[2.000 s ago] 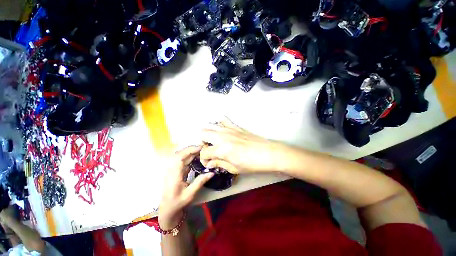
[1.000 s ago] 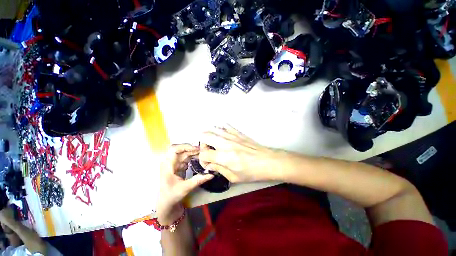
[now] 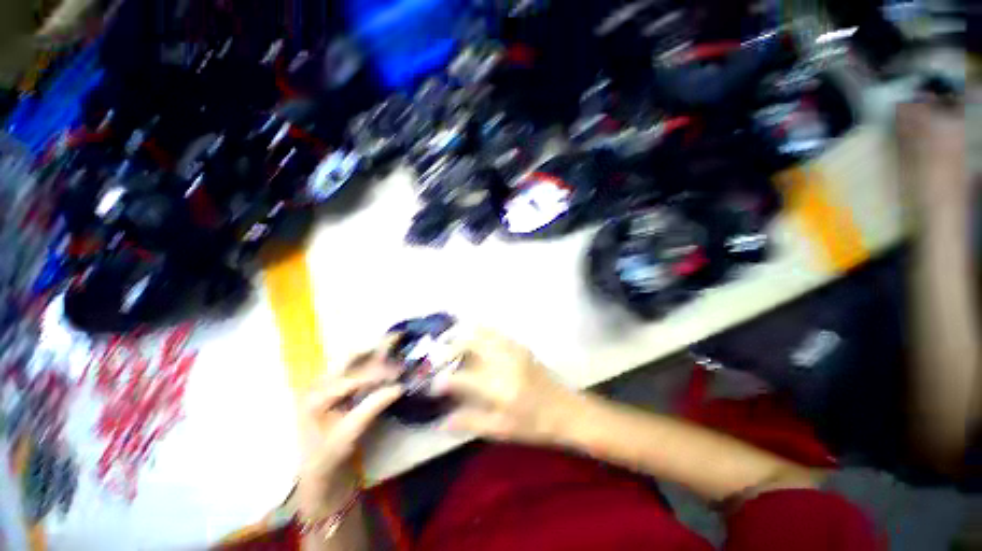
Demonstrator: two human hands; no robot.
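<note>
A black camera housing (image 3: 422,405) is held at the bench's front edge, with a shiny, whitish part showing in its top. My left hand (image 3: 347,414) wraps its left side, thumb and fingers against it. My right hand (image 3: 497,385) holds its right side, fingertips at the shiny part. The frame is blurred, so the part and the exact finger contacts cannot be made out.
Black housings (image 3: 140,291) heap at left, with red leads (image 3: 140,398) before them. Dark camera modules (image 3: 452,205) lie behind my hands. A housing with a white disc (image 3: 536,205) and part-built units (image 3: 651,264) lie right. Another person's arm (image 3: 939,280) shows far right.
The view has swung and blurred. My right hand has drawn back from the housing's top to its right side, uncovering the housing. Another person's arm now shows at far right.
</note>
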